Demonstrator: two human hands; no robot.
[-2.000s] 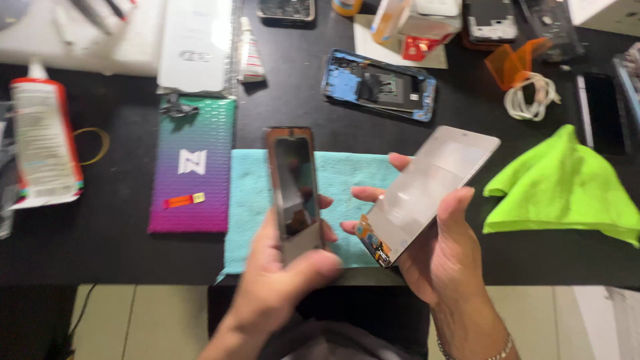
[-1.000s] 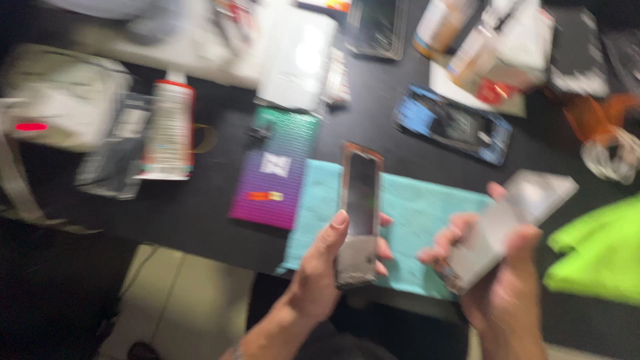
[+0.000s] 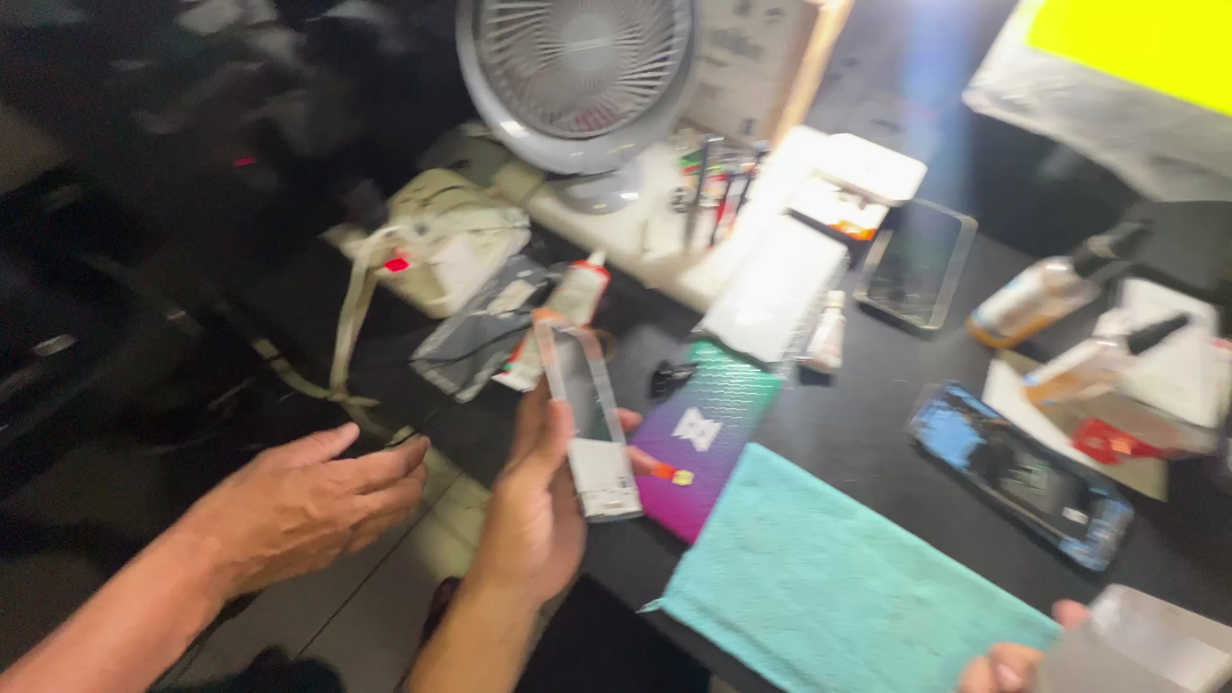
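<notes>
My left hand (image 3: 539, 520) holds a narrow phone-shaped panel (image 3: 589, 414) upright, left of a green-and-purple padded mailer (image 3: 707, 423). At the lower right edge, my right hand (image 3: 1006, 664) grips a phone screen panel (image 3: 1141, 645), partly cut off by the frame. Between the two hands a turquoise cloth (image 3: 847, 577) lies on the black table. Beyond it rests a blue phone frame (image 3: 1020, 476) with its inside exposed. An orange-and-yellow strip (image 3: 674, 473) lies on the mailer. Motion blur hides fine detail.
Another person's hand (image 3: 318, 500) reaches in from the left, apart from mine. A grey fan (image 3: 577, 58) stands at the back. Adhesive tube (image 3: 577, 298), beige bag (image 3: 452, 241), dark phone (image 3: 916, 265) and bottles (image 3: 1035, 294) lie or stand about the table.
The view has swung far to the left, bringing in the fan and another person's hand. Both of my hands still hold their panels.
</notes>
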